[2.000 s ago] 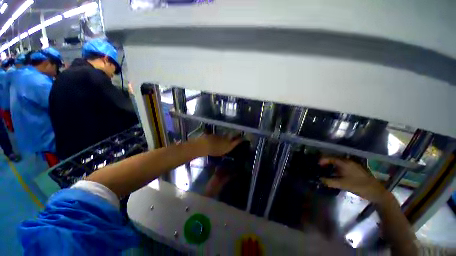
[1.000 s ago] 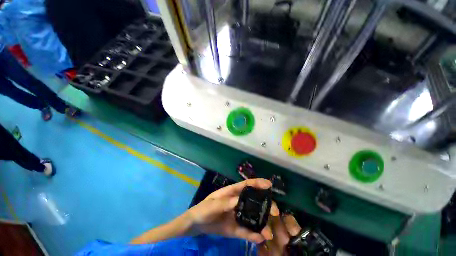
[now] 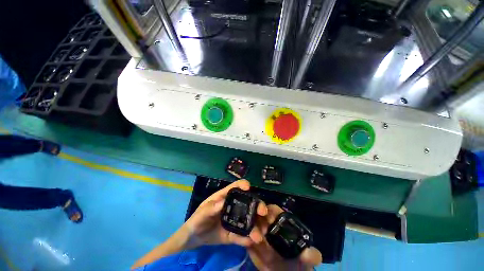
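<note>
My left hand holds a black squarish housing part upright between thumb and fingers, its open face towards me. My right hand holds a second black housing part just to the right and slightly lower; the two housings are close together. Parts of the right hand's fingers are hidden behind the housings. Three small dark parts sit in a row on the green bench edge: left, middle and right.
The press's white front panel has two green buttons and a red emergency stop. Steel guide posts rise behind. A black pocketed parts tray is at left. A black lap-side tray is below the bench edge. A person's legs show at left.
Both hands came out from inside the press and now hold housings in front of the bench. Since one second ago, the view has shifted and the right-hand housing shows more fully beside the left one.
</note>
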